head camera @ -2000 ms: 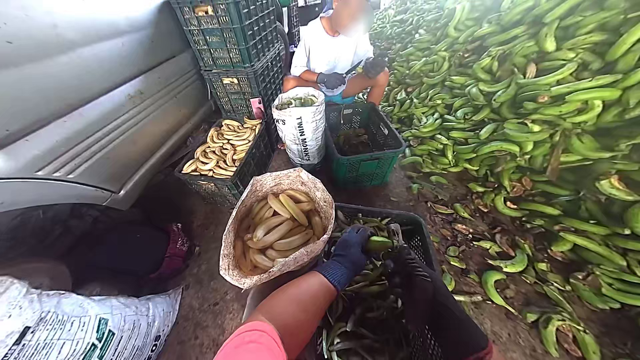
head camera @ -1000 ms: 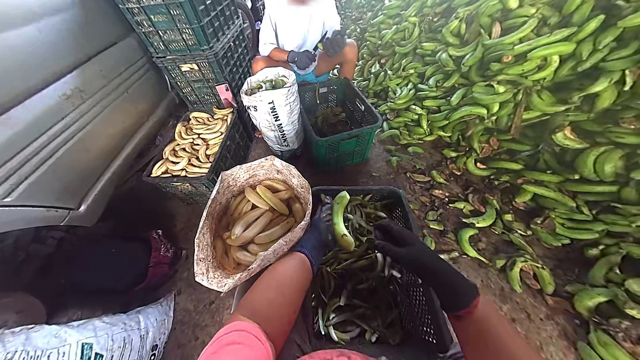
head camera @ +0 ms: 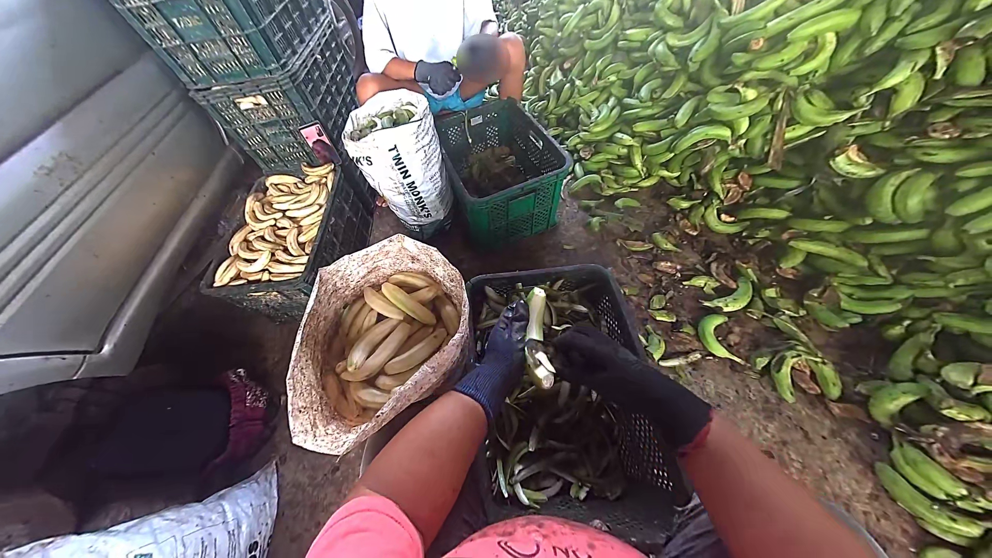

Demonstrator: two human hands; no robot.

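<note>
A partly peeled green plantain (head camera: 535,314) is upright over a black plastic crate (head camera: 647,457) of dark peel strips. My left hand (head camera: 505,345), in a dark blue glove, grips it from its left side. At its right is my right hand (head camera: 593,356), in a black glove with curled fingers; whether it holds a tool is hidden, though something small and dark lies across the plantain between the hands. Just left of the crate, an open woven sack (head camera: 310,387) holds peeled plantains (head camera: 387,341).
A large heap of green plantains (head camera: 775,139) fills the right side. Ahead, a gloved person sits behind a green crate (head camera: 515,213) and a white sack (head camera: 403,170). At left are a crate of peeled plantains (head camera: 283,225), stacked crates (head camera: 271,124) and a vehicle's side (head camera: 101,217).
The plantain in my left hand, mostly green one second ago, now shows pale stripped flesh. My right hand, apart from it then, is now close beside it.
</note>
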